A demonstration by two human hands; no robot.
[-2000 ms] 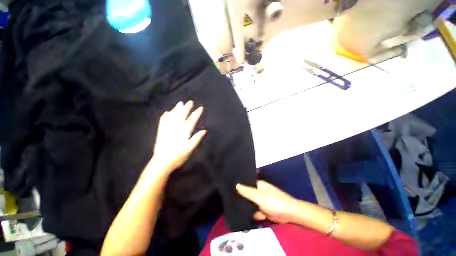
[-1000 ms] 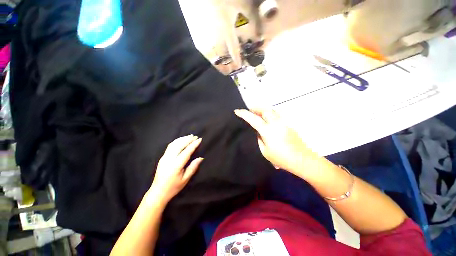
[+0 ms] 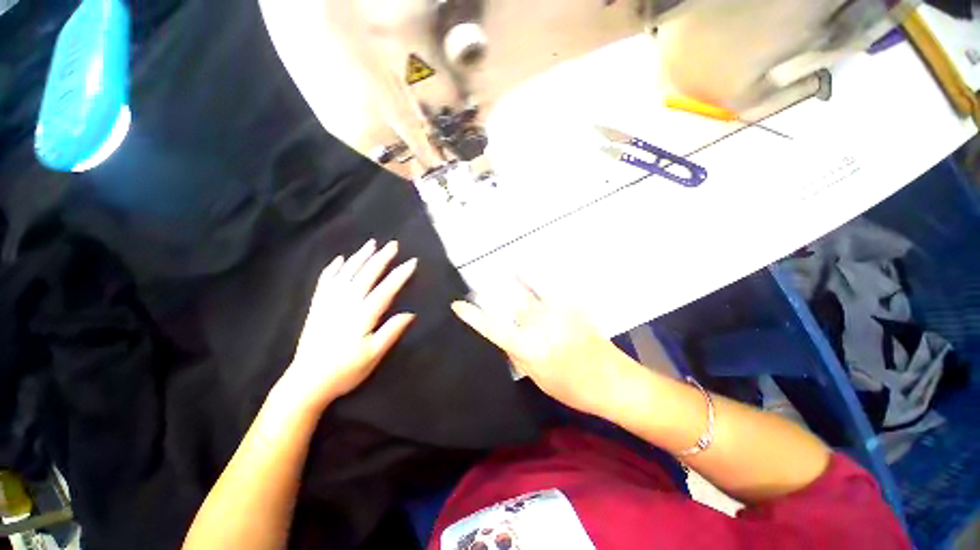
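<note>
A large black garment piece point(image 3: 247, 215) lies left of the sewing machine point(image 3: 559, 38) and hangs over the front edge. Its right edge runs beside the presser foot area point(image 3: 446, 172). My left hand point(image 3: 349, 317) lies on the cloth, palm down, fingers spread, holding nothing. My right hand point(image 3: 543, 338) rests at the cloth's right edge by the table front, thumb or finger pointing left over the cloth. Whether it pinches the edge is unclear.
Thread snips point(image 3: 661, 161) lie right of the needle, with an orange-handled tool point(image 3: 704, 109) behind them. The blue lamp head point(image 3: 88, 86) hangs upper left over the cloth. Grey and black cloth point(image 3: 876, 322) lies in a blue crate point(image 3: 822, 365) below the table's right side.
The view has shifted, so the machine and snips appear further left. The cloth's right edge lies along the machine bed. My left hand has moved forward on the cloth; my right hand stays by its edge.
</note>
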